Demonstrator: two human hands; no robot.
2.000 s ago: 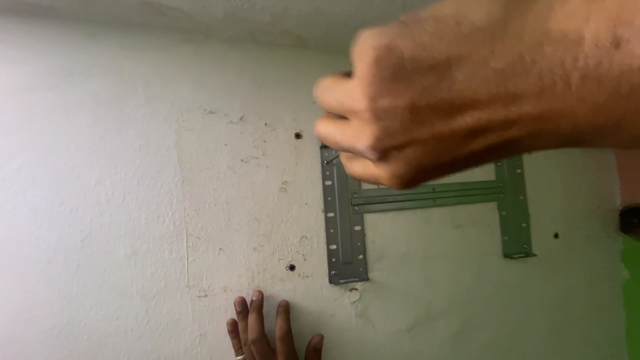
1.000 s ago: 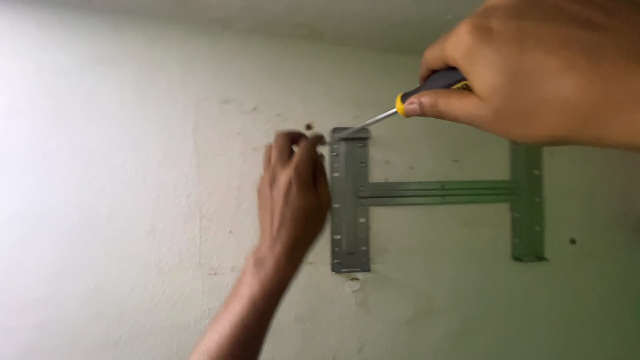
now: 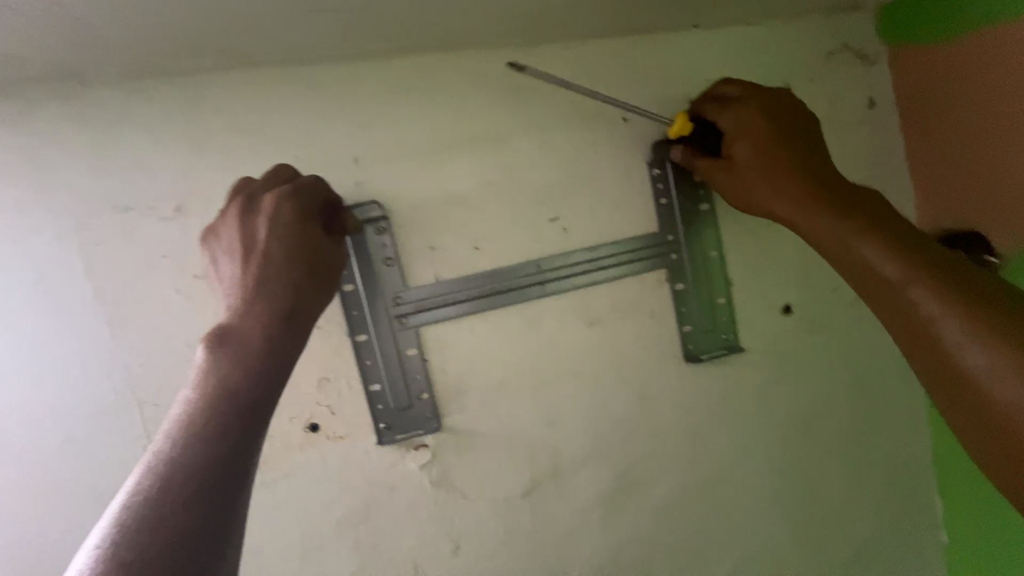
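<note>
A grey metal H-shaped mounting bracket point(image 3: 532, 276) lies against the wall, tilted so that its right side is higher. My left hand point(image 3: 276, 248) grips the top of its left upright, with the fingertips at the upper left edge. At the top of the right upright is my right hand point(image 3: 756, 152), closed around the dark handle of a screwdriver point(image 3: 592, 94) with a yellow collar. The screwdriver's shaft points up and left, its tip off the bracket. The right thumb is at the upright's top end; whether it also pinches the metal is partly hidden.
The pale wall point(image 3: 560, 448) has a dark hole point(image 3: 313, 428) at lower left and another hole point(image 3: 786, 309) right of the bracket. Chipped plaster point(image 3: 419, 454) shows below the left upright. The ceiling point(image 3: 320, 32) runs above; a dark object point(image 3: 968, 246) is at the right edge.
My left hand has come up to the left upright's top. My right hand, with the screwdriver, has moved from near the left upright to the right one. The bracket has gone from nearly level to tilted.
</note>
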